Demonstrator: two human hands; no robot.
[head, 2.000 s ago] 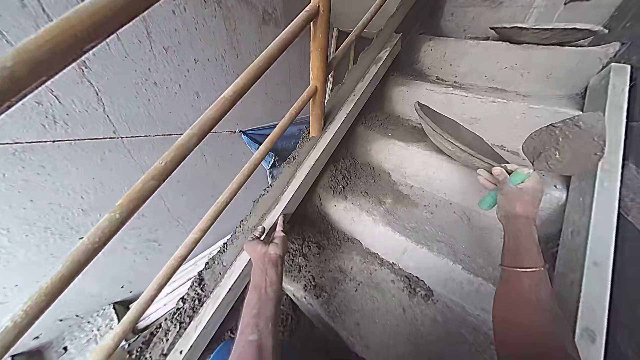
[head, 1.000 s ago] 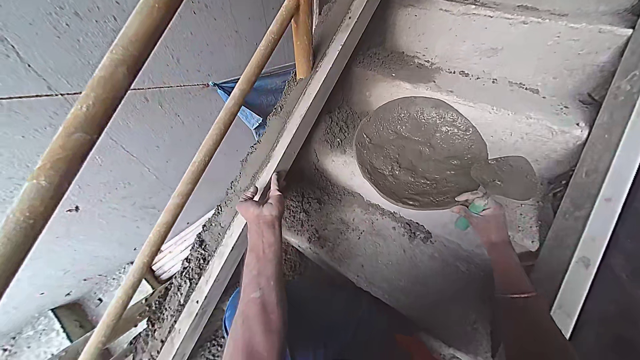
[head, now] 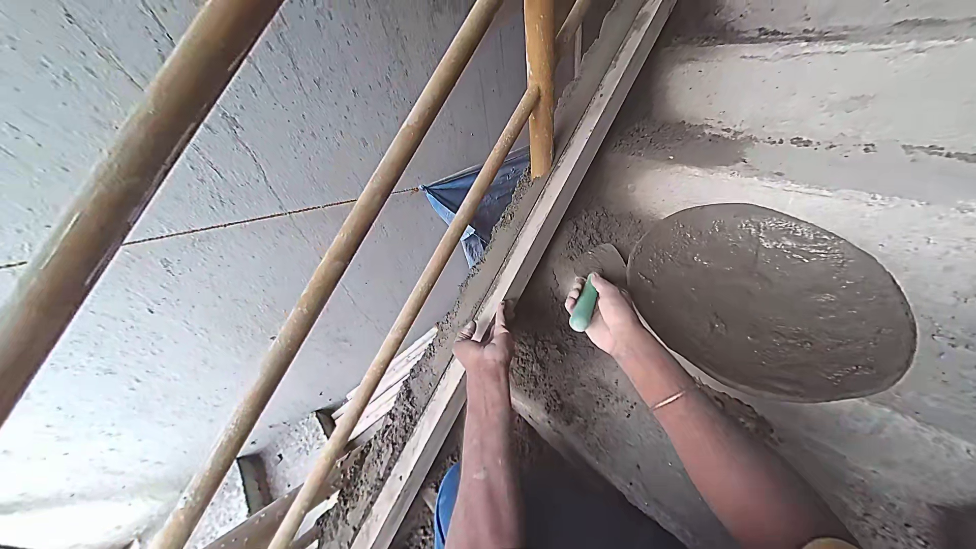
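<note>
My left hand (head: 488, 343) grips a long straight board (head: 560, 191) that runs diagonally along the side edge of the stairs, its thumb and fingers across the board's edges. Wet mortar (head: 473, 286) lies along the board's left side. In my right hand (head: 606, 313) is the green handle of a trowel (head: 602, 263), its blade low beside the board, over mortar scattered on the step. To the right, a round shallow pan of wet mortar (head: 770, 305) rests on a concrete step (head: 793, 183).
A yellowish metal railing (head: 328, 286) slants across the left, its post (head: 540, 91) standing at the stair edge close to the board. Behind it are a grey wall (head: 252, 152), a taut cord (head: 244, 221) and a blue cloth (head: 488, 191). More concrete steps (head: 801, 84) rise at the upper right.
My right hand has moved left with the trowel, from the pan's right side to beside the board. The pan appeared tilted two seconds ago; now it lies on the step. My left hand remains on the board.
</note>
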